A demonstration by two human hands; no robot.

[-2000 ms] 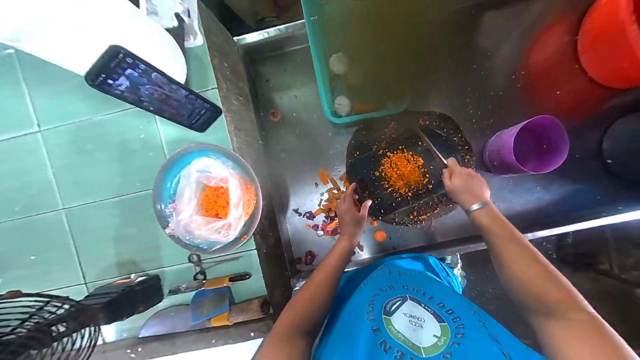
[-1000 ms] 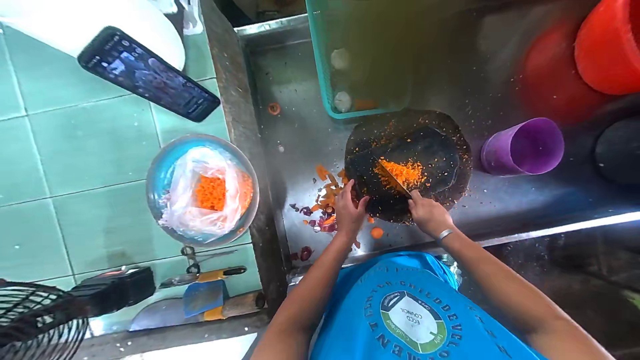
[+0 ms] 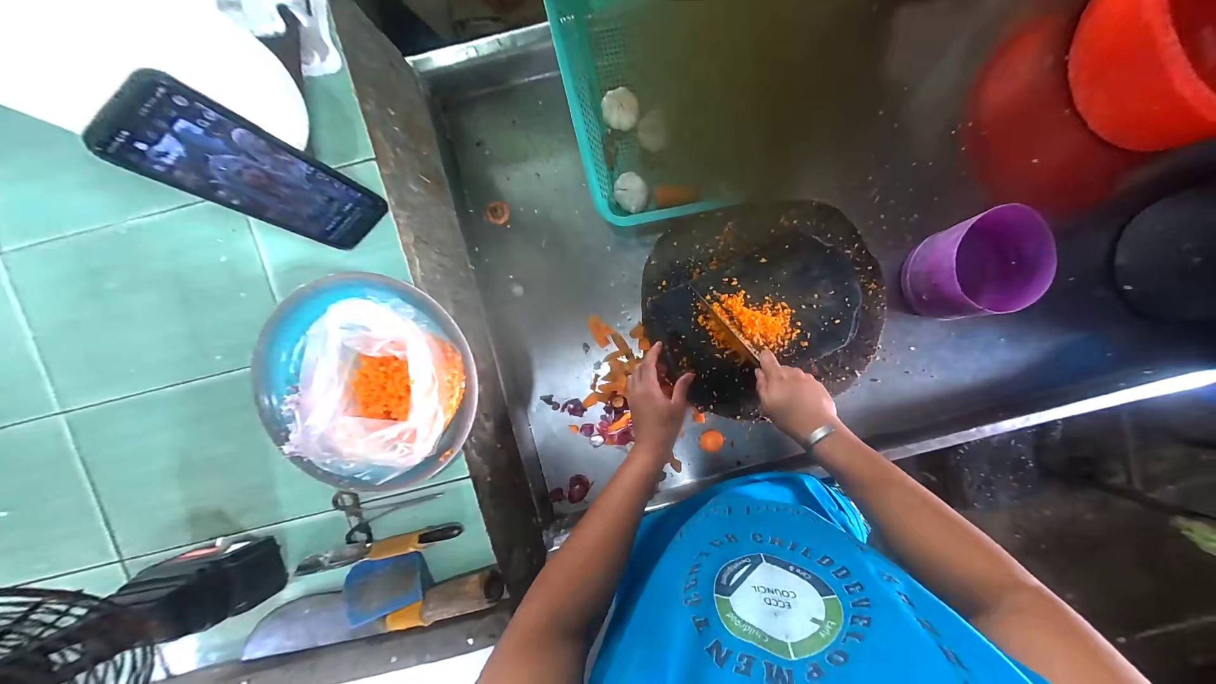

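My right hand (image 3: 796, 397) grips the handle of a knife (image 3: 727, 325), its blade lying across finely chopped carrot (image 3: 760, 321) on a round dark chopping board (image 3: 822, 366). At the board's left edge rests my left hand (image 3: 657, 397), fingers spread, holding nothing that I can see. Carrot pieces (image 3: 608, 372) and purple onion scraps (image 3: 617, 432) lie on the metal surface beside that hand. A small carrot round (image 3: 711, 440) sits just below the board. On the left, a bowl (image 3: 269, 380) holds a clear plastic bag (image 3: 328, 418) with diced carrot (image 3: 382, 387) in it.
A green basket (image 3: 581, 123) with garlic bulbs (image 3: 619, 108) stands behind the board. To the right are a purple cup (image 3: 978, 261) and a red container (image 3: 1130, 76). A phone (image 3: 237, 157), scissors (image 3: 353, 518), a cleaver (image 3: 304, 625) and a fan (image 3: 76, 632) are at left.
The knife was at the board's upper right two seconds ago; it has moved left and down onto the chopped carrot, which lies in a different heap. My left hand stays near the board's left edge.
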